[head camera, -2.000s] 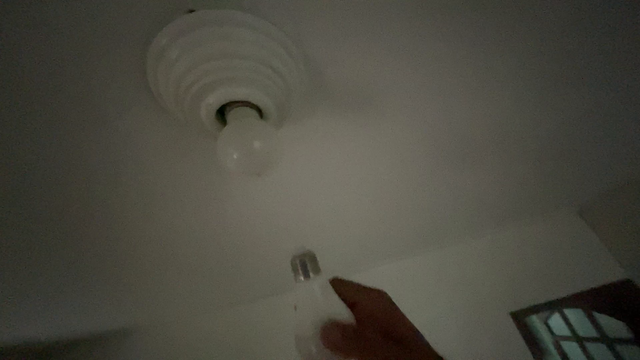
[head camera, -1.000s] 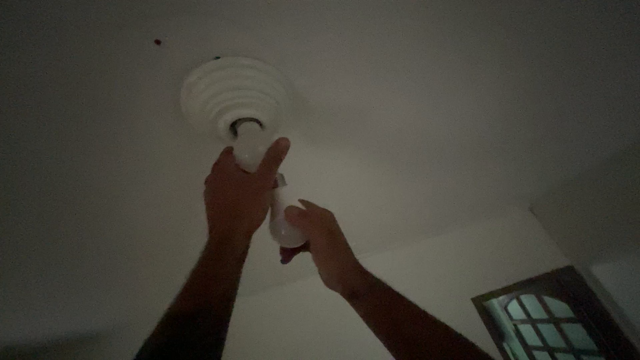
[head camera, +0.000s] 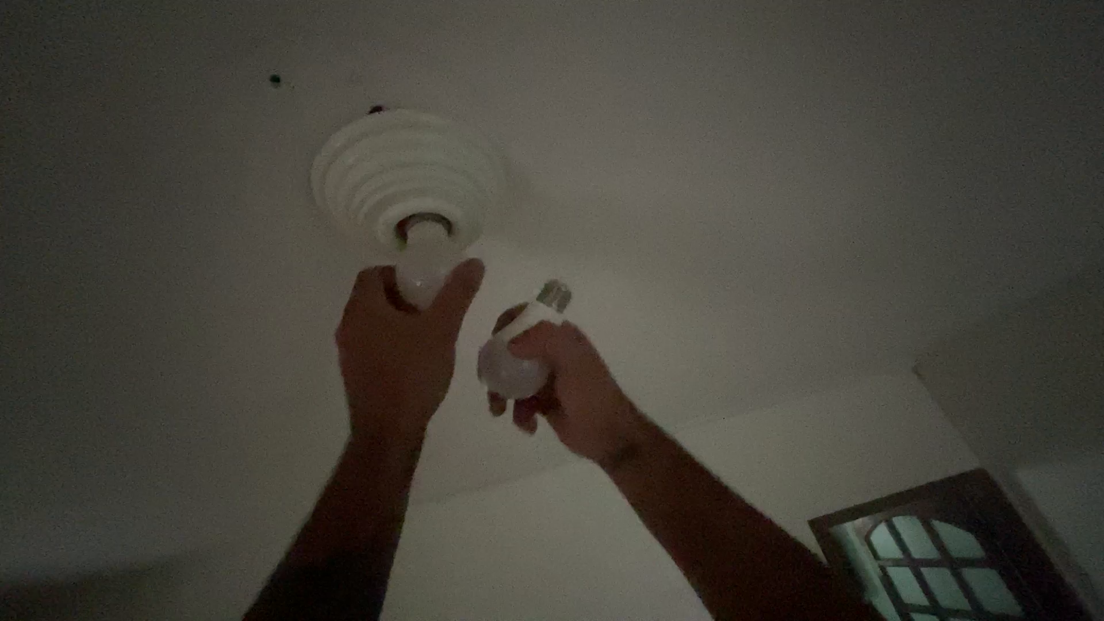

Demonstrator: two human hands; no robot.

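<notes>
A white ridged ceiling lamp holder point(head camera: 410, 172) is fixed overhead, with an unlit white light bulb point(head camera: 424, 263) in its socket. My left hand point(head camera: 397, 341) has its fingers and thumb around the lower part of that bulb. To the right and a little lower, my right hand point(head camera: 569, 371) grips a second white bulb point(head camera: 513, 366), whose metal screw base point(head camera: 555, 296) points up and slightly right. The two hands are apart. How tightly the left fingers press on the bulb is hard to tell in the dim light.
The pale ceiling point(head camera: 733, 172) has a small dark hole point(head camera: 275, 80) left of the fixture. At the lower right stands a dark wooden door frame point(head camera: 897, 500) with arched glass panes point(head camera: 940, 565), beside a pale wall point(head camera: 535, 543).
My left hand was out of view two seconds ago, then rose to the bulb in the socket. The bulb in my right hand has tilted to the right since one second ago.
</notes>
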